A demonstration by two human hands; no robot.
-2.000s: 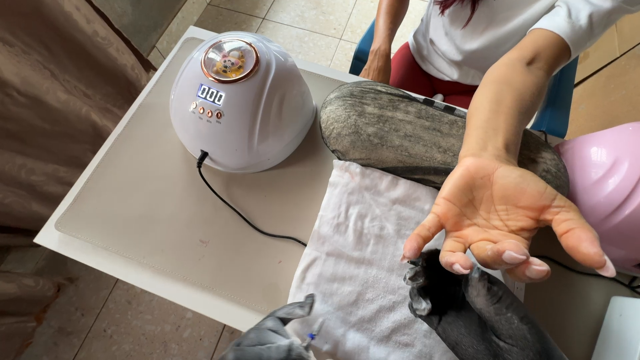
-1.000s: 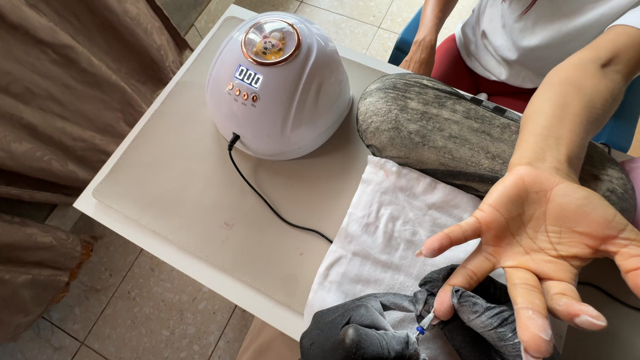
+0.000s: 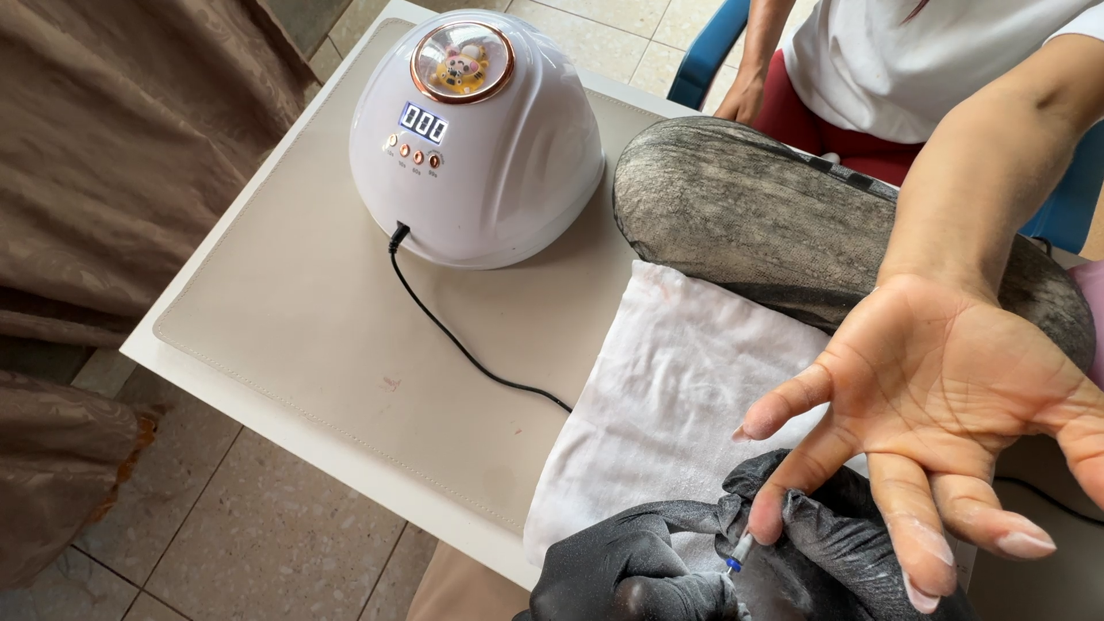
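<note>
In a black, dusty glove, my left hand (image 3: 634,565) is closed around a nail drill whose handle is mostly hidden; its blue-ringed drill bit (image 3: 738,552) points up at the fingertip of one finger. My right hand (image 3: 841,543), gloved the same way, pinches that finger between its own fingers. The other person's hand (image 3: 949,379) is held palm up with fingers spread, above a white towel (image 3: 690,388). That person's forearm lies over a grey fabric-covered arm cushion (image 3: 742,198).
A white nail lamp (image 3: 483,172) with a lit display stands on a beige mat (image 3: 285,310) on the white table (image 3: 216,397). Its black cable (image 3: 466,349) runs toward the towel. A pink object (image 3: 1091,302) is at the right edge; a brown curtain (image 3: 129,155) hangs at left.
My hands, apart two seconds ago, have come together around one of the other person's fingers, with the drill bit at its tip. The view has shifted.
</note>
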